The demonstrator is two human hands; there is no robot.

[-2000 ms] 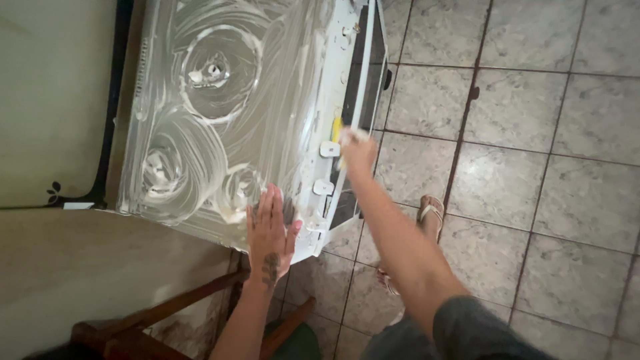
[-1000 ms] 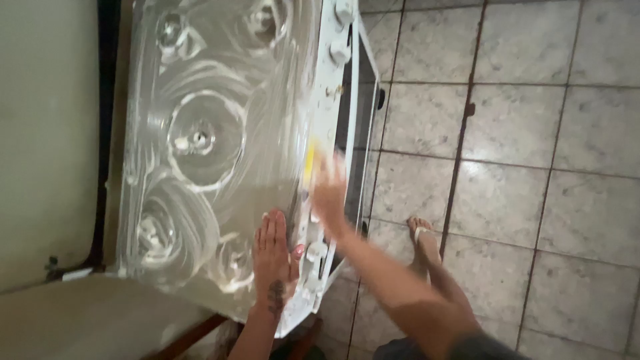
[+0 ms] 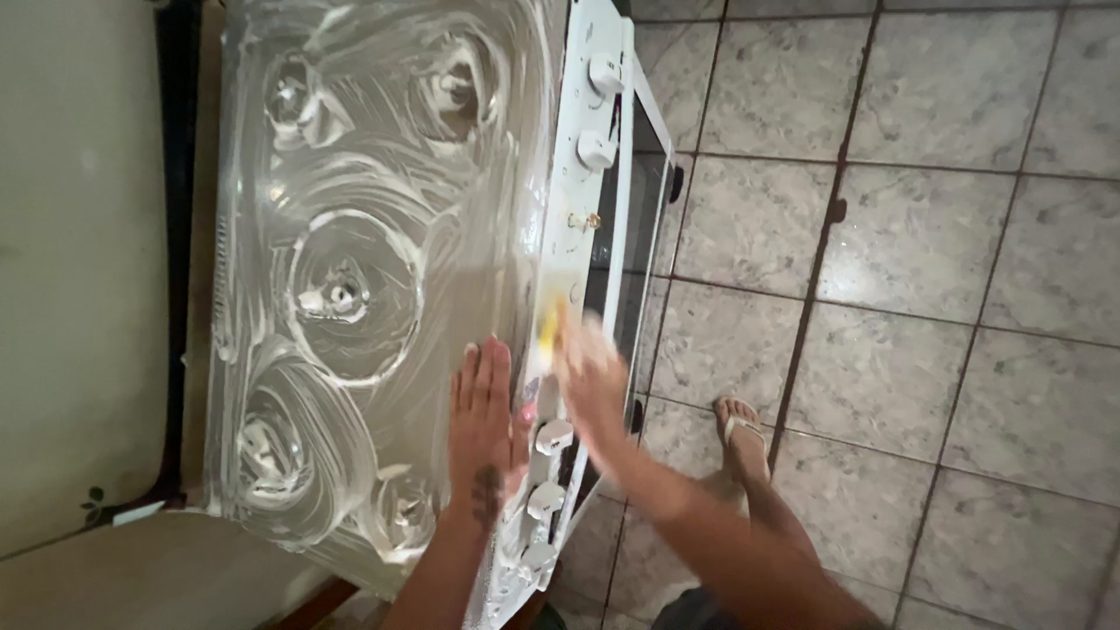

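A stove's steel cooktop [image 3: 472,289], smeared with white foam around its burner recesses, fills the left half of the head view. Flat on its right edge lies my left hand [image 3: 487,420], palm down with nothing held. My right hand [image 3: 591,367], blurred, is shut on a yellow sponge [image 3: 549,331] against the white control panel [image 3: 557,262]. Along that panel stand white knobs [image 3: 597,150], some above and some below my hands. Between them a bare knob stem [image 3: 584,221] sticks out.
The oven door [image 3: 643,175] with its white handle lies right of the panel. A foot in a sandal [image 3: 744,429] rests on the tiled floor [image 3: 892,367]. Left of the stove is a pale surface [image 3: 79,236] with a dark edge; part of a wooden frame [image 3: 319,604] shows at the bottom.
My right hand has moved along the control panel with the yellow sponge, while my left hand stays on the cooktop's edge. The view has shifted over the stove.
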